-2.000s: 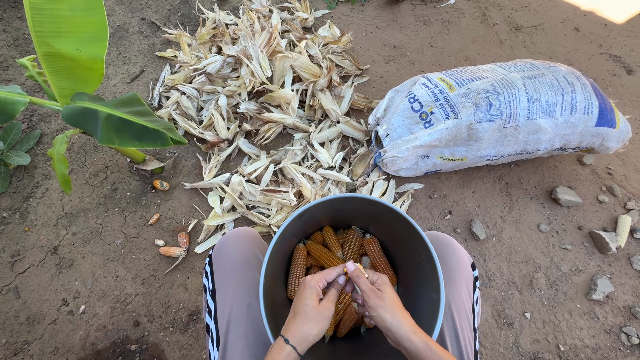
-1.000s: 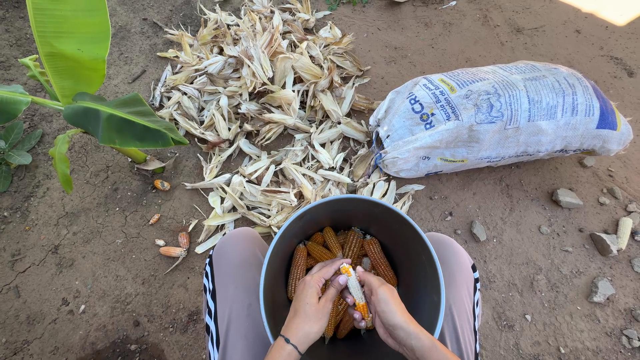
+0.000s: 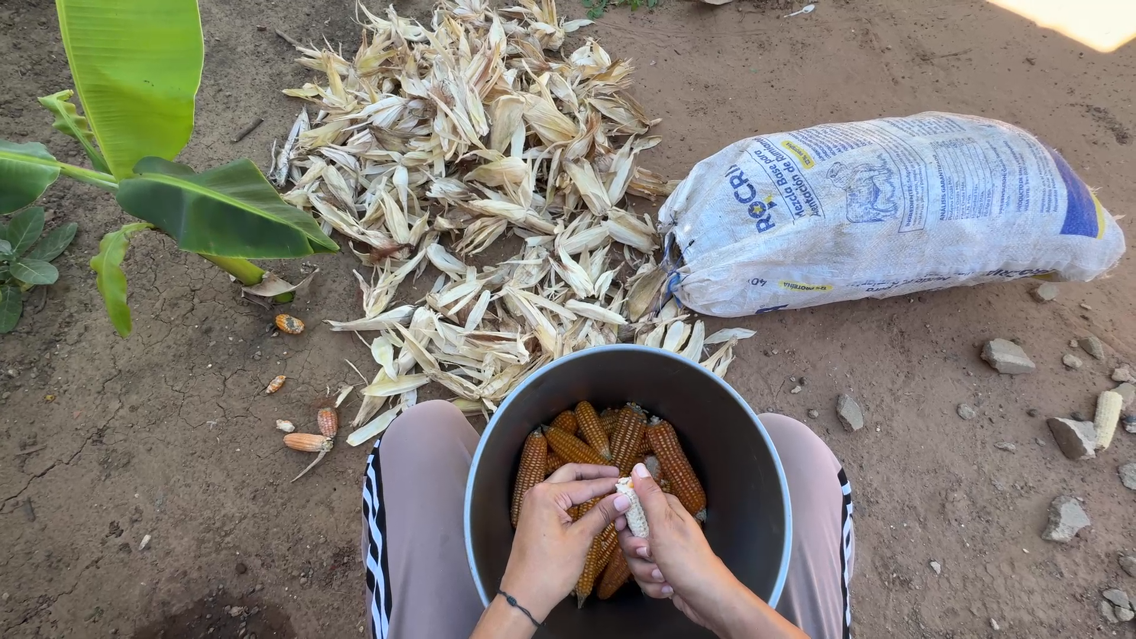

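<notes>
My right hand (image 3: 667, 550) is closed around a corn cob (image 3: 633, 508) whose visible side is mostly bare and white, with a little orange near its top. The fingertips of my left hand (image 3: 559, 524) touch or nearly touch the cob's upper part; whether they pinch a kernel cannot be told. Both hands are over a deep metal pot (image 3: 754, 479) between my knees. Below them in the pot lie several husked ears of orange corn (image 3: 676, 466), partly hidden by my hands.
Dry corn husks (image 3: 497, 177) are heaped beyond the pot. A full woven sack (image 3: 887, 213) lies at the right, with stones (image 3: 1007, 356) and a bare cob (image 3: 1108, 419) nearer. A broad-leaved plant (image 3: 222, 209) and small corn ears (image 3: 308, 442) are at the left.
One second ago the cob showed orange kernels at both ends and both hands held it. Now it is turned, with less orange showing, and my left fingers are at its top.
</notes>
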